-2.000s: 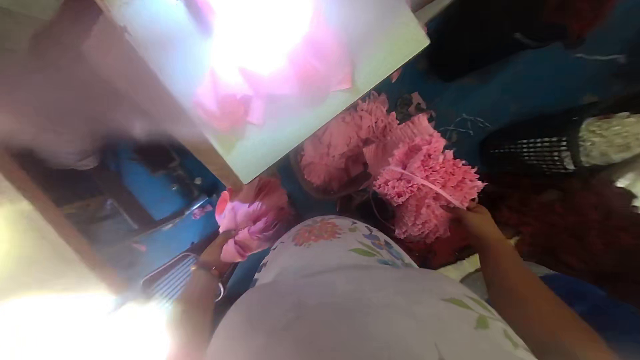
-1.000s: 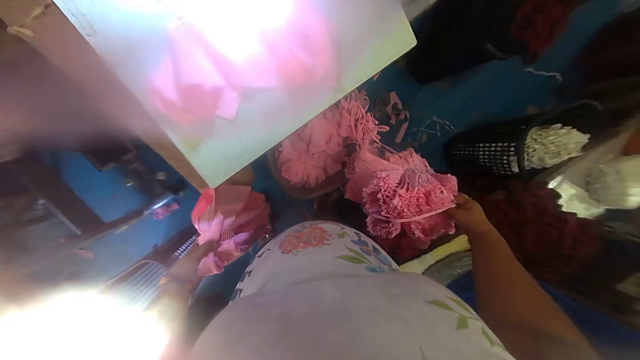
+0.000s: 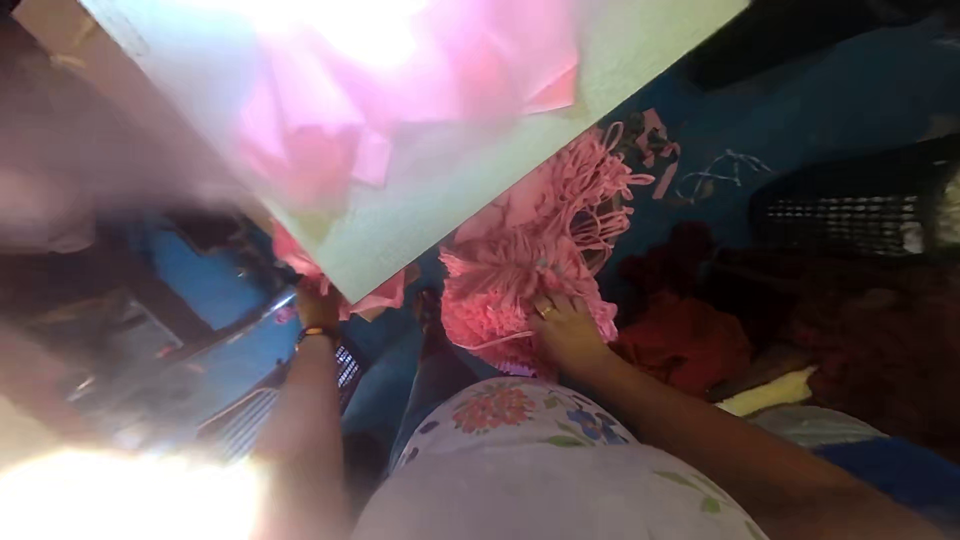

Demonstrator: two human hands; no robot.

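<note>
My right hand [image 3: 566,330], with a ring on one finger, grips a bundle of gathered pink fabric [image 3: 487,307] just beyond my lap. Long loops of pink fabric [image 3: 600,180] spread behind it beside the table corner. My left hand [image 3: 319,300], a band on its wrist, is at the table's near left edge, next to pink fabric [image 3: 296,251] that hangs partly under the corner; its fingers are mostly hidden. More pink pieces [image 3: 322,150] lie on the white tabletop [image 3: 420,195], partly washed out by glare.
A black plastic basket [image 3: 840,217] stands at the right on the blue floor [image 3: 720,112], with white string [image 3: 727,169] and scraps near it. Dark red fabric [image 3: 682,337] lies at the lower right. Another slatted basket [image 3: 247,420] is at the lower left.
My right hand has moved left with the pink bundle, closer to the table corner. My left hand has moved up to the table's edge, and the pink fabric there is now mostly hidden.
</note>
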